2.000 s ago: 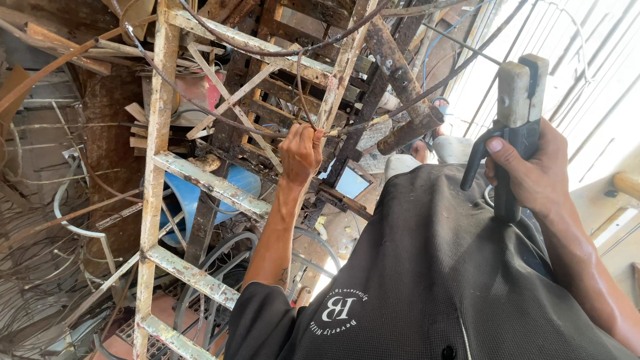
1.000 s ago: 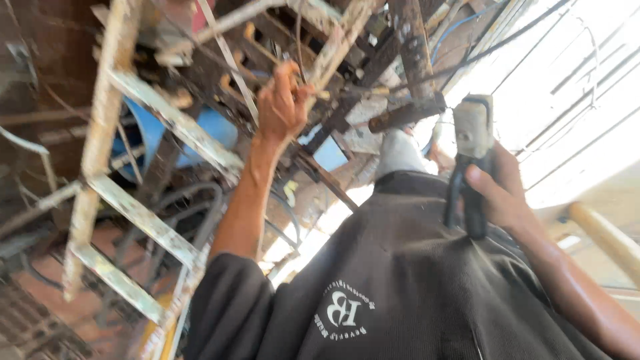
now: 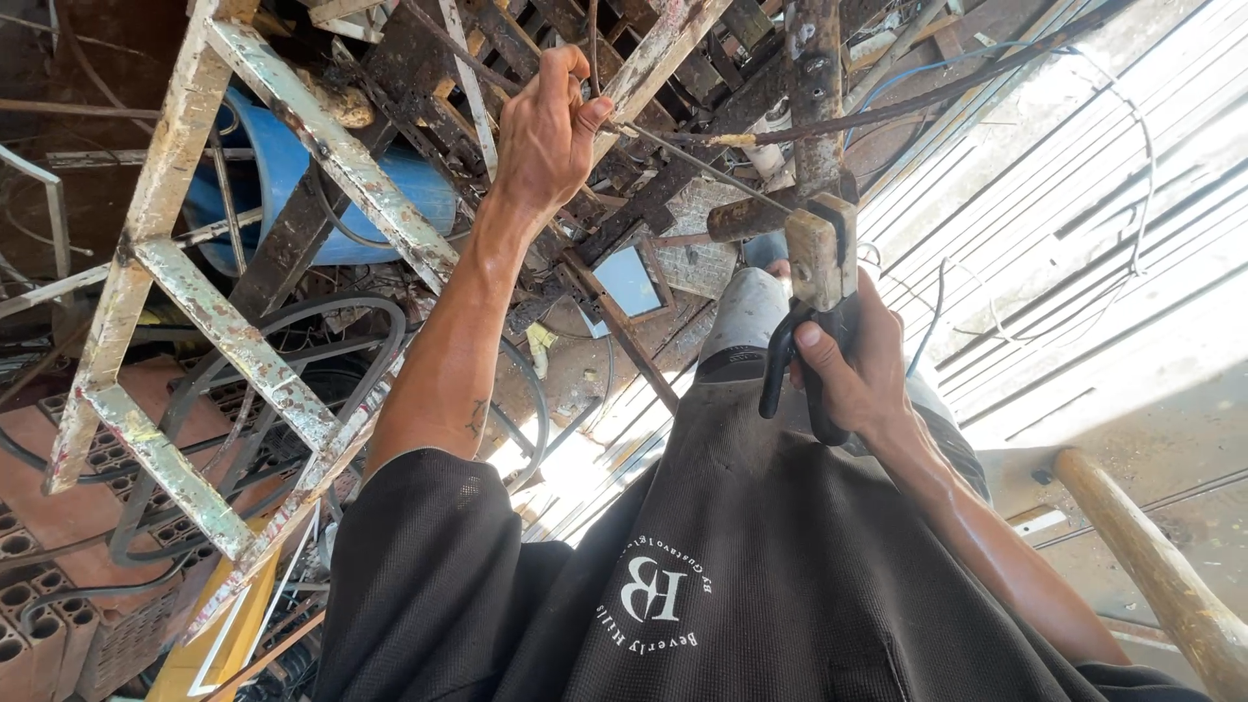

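Observation:
At the upper middle, my left hand (image 3: 551, 136) is closed at the rusty bars, its fingertips by the end of a thin welding electrode (image 3: 712, 173). The electrode runs from there down to the jaws of a welding electrode holder (image 3: 824, 253) with black handles. Around those handles my right hand (image 3: 858, 370) is wrapped, thumb on top. A rusty rod (image 3: 907, 105) extends right from beside my left fingertips. Next to my left hand is a paint-worn metal ladder-like frame (image 3: 341, 156). Whether my left fingers grip the electrode or the bar behind it cannot be told.
A blue plastic barrel (image 3: 302, 185) lies behind the frame. Hollow bricks (image 3: 58, 624) and looped black cable (image 3: 390, 322) are at the lower left. Scrap metal fills the top. A rusty pipe (image 3: 817, 97) stands near the holder, and a wooden pole (image 3: 1150, 575) is at the lower right.
The electrode holder has come lower and closer to my left hand, and its electrode now reaches my left fingertips. The fingers of my left hand were more raised one second ago. The view has shifted.

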